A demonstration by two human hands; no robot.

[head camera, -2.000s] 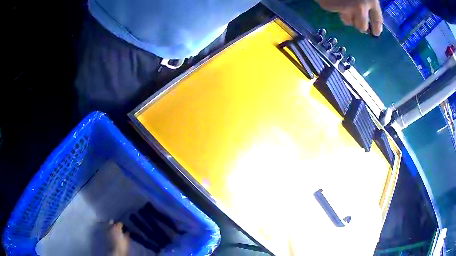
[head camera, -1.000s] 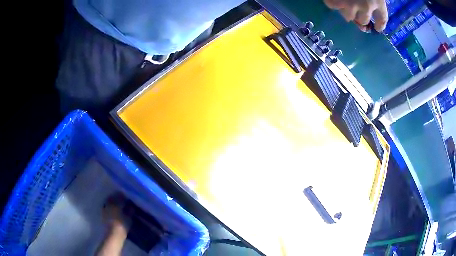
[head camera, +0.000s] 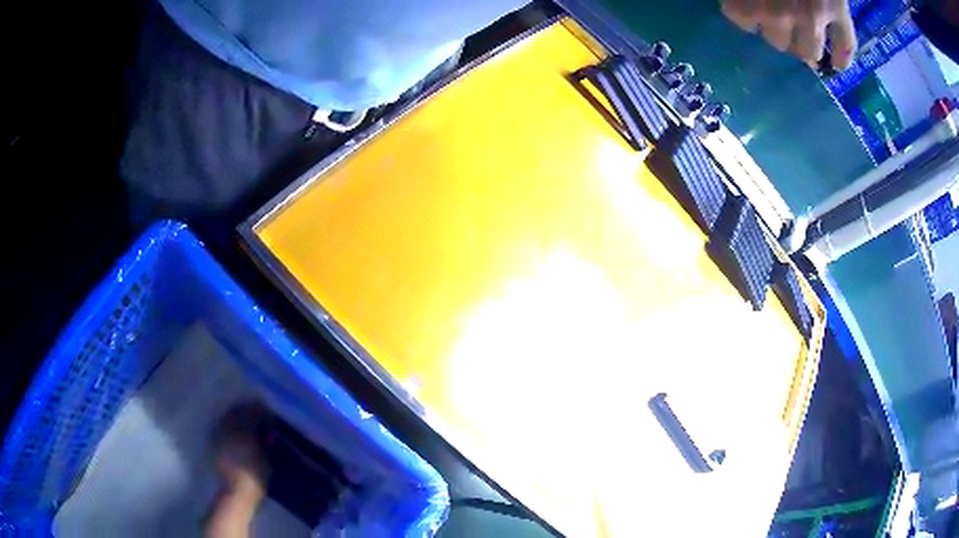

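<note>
My left hand point(head camera: 239, 462) reaches from the bottom edge into the blue crate point(head camera: 305, 363). It is blurred and partly in shadow, beside dark bar-shaped parts point(head camera: 300, 473) on a pale sheet point(head camera: 137, 462). Its fingertips are not clear, so whether it holds a part cannot be told. My right hand is out of the picture. On the yellow tray point(head camera: 421, 189), a single black bar point(head camera: 681, 433) with a small dark piece at its end lies in the glare. Rows of black bars point(head camera: 689, 173) lie along the far edge.
A person in a light blue top point(head camera: 347, 47) stands at the tray's upper left side. Another person's hand point(head camera: 794, 26) shows at the top right. Small dark knobs point(head camera: 694, 97) line the tray's far edge. A pale round pole point(head camera: 878, 200) crosses at the right.
My left hand has moved up in the crate from its place two seconds ago and now overlaps the dark parts' left side. The view has shifted slightly.
</note>
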